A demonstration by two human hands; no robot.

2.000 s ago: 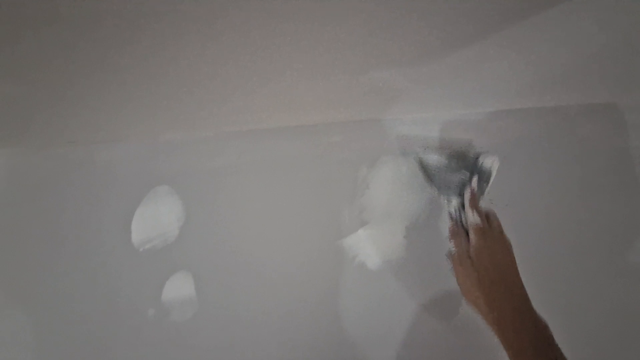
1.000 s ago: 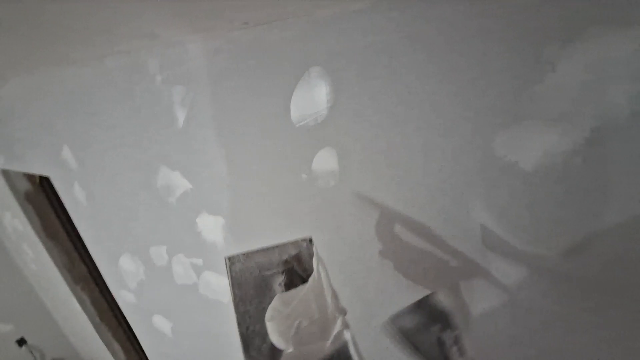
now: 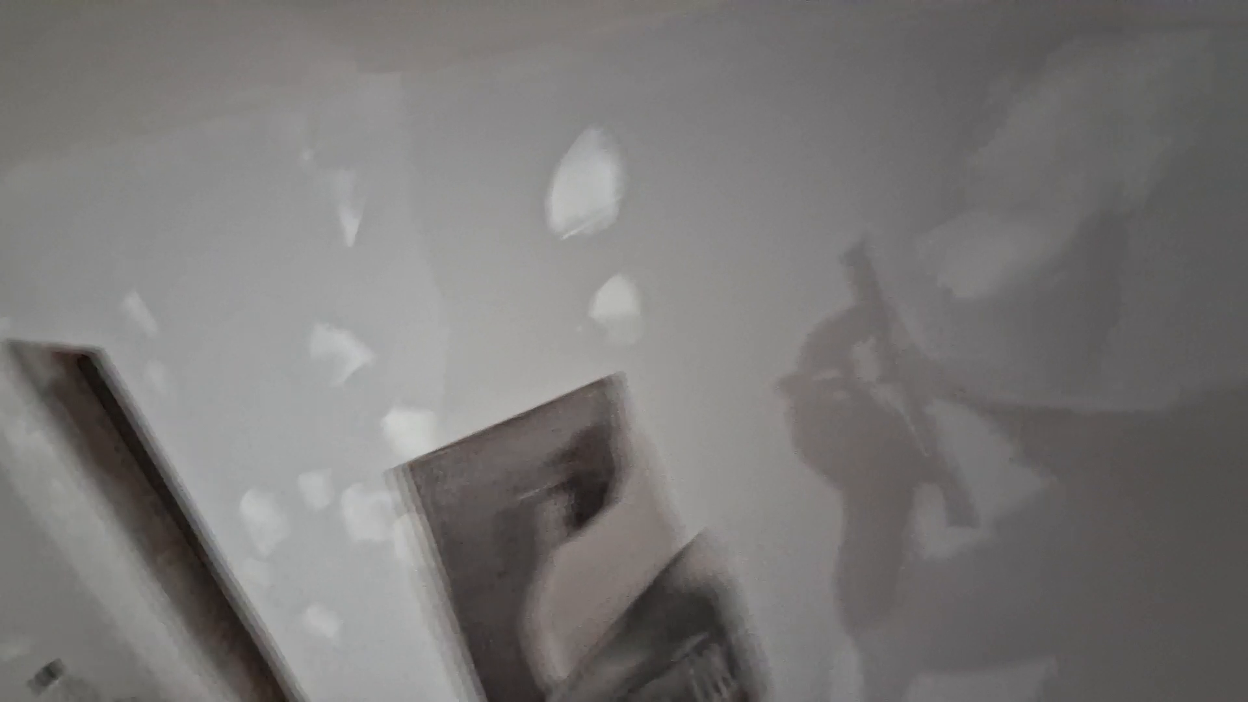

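A flat rectangular plastering hawk or trowel (image 3: pixel 487 507) of grey metal tilts up from the bottom centre, blurred, with a smooth pale mound of filler (image 3: pixel 604 565) on it. The broad blade of a taping knife (image 3: pixel 663 614) lies over the lower right of the filler, touching or very close to it. Neither of my hands can be made out; whatever holds the two tools is below the view or lost in blur. White filler patches (image 3: pixel 587 185) dot the grey wall behind.
On the left, a dark, narrow frame or opening edge (image 3: pixel 156 526) runs diagonally. A small dark fitting (image 3: pixel 46 675) is at the lower left. Shadows (image 3: pixel 868 419) of the tools and an arm fall on the wall at right, beside more faint filler patches (image 3: pixel 985 258).
Two seconds ago a hand worked the knife against the upper wall; the knife has since come down to the filler on the flat plate. The view has swung left.
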